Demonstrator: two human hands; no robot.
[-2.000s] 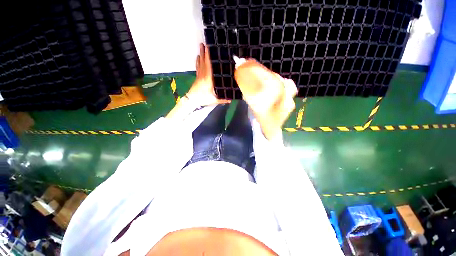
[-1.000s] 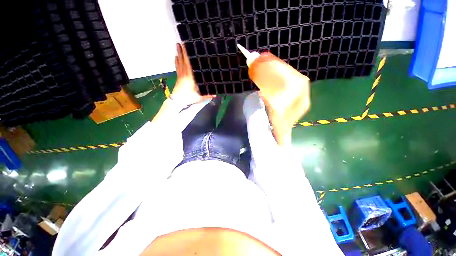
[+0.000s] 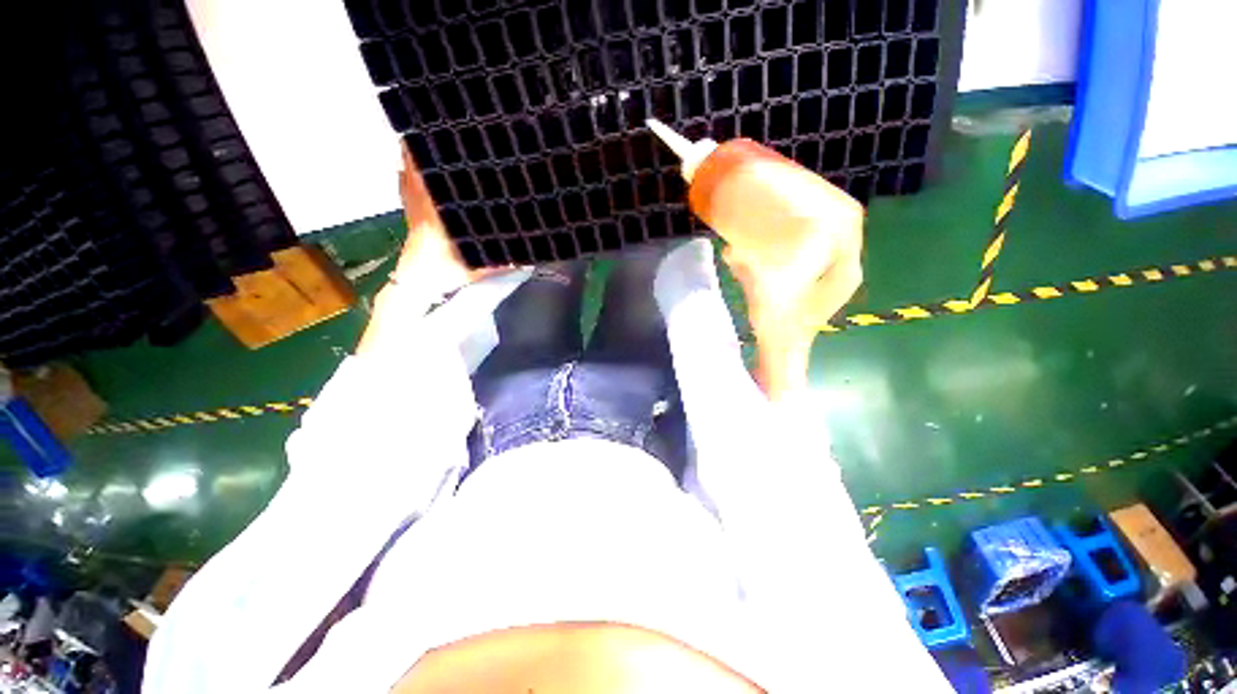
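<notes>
The black grid tray [image 3: 543,136] lies before me at the top, with small shiny glints in some cells. My right hand [image 3: 800,251] is closed around an orange-looking squeeze bottle [image 3: 739,176]. Its pale cone nozzle points up and left over the tray cells. Whether the tip touches a cell cannot be told. My left hand [image 3: 427,237] rests at the tray's near left corner, thumb side against the edge, with nothing visible in it; its fingers are partly hidden.
Stacked black trays [image 3: 109,176] stand at the left beside a white strip [image 3: 292,109]. A blue bin [image 3: 1112,109] is at the upper right. Wooden board [image 3: 285,298], blue stools [image 3: 929,597] and cartons are on the green floor with hazard tape.
The view has shifted, so the tray sits further left. My right hand has moved back and right relative to the tray's left edge, and more of the bottle shows. My left hand stays at the edge.
</notes>
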